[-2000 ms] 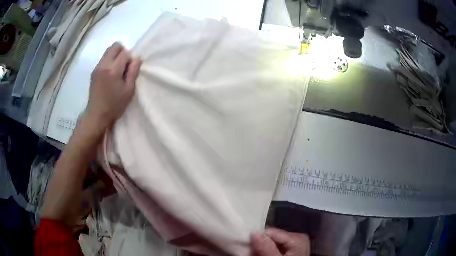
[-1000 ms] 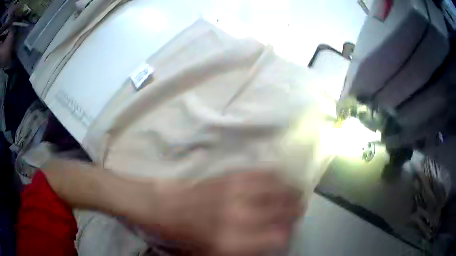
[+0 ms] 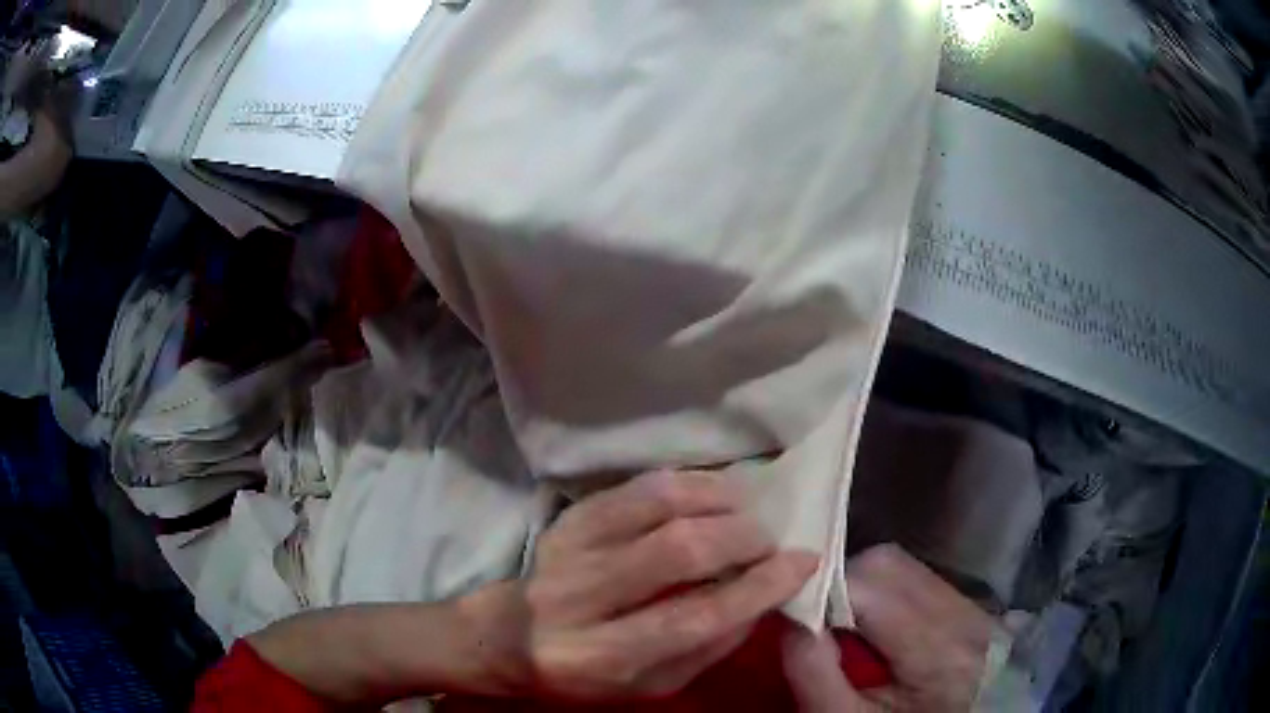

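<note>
A cream garment piece (image 3: pixel 669 181) runs from the white table down over its front edge towards me. Its right side shows a doubled edge (image 3: pixel 866 404) that ends in a lower corner. My left hand (image 3: pixel 648 585) grips the cloth just left of that corner, fingers bent over it. My right hand (image 3: pixel 905 627) holds the corner's right side between thumb and fingers, partly cut off by the bottom of the picture. The needle area is out of the picture; only lamp glow shows at the top, on the metal machine bed (image 3: pixel 1065 91).
The white table (image 3: pixel 1059 258) has ruler marks along its front edge. Crumpled cream and grey cloth (image 3: pixel 404 460) with dark red parts lies below the table edge. More grey cloth (image 3: pixel 961 488) lies below at right. Another person's arm (image 3: pixel 35 160) shows at far left. Cream strips lie at upper left.
The view has tilted down, and the machine head and white label have left the picture. My left hand has come down to the cloth's lower corner, where my right hand shows again.
</note>
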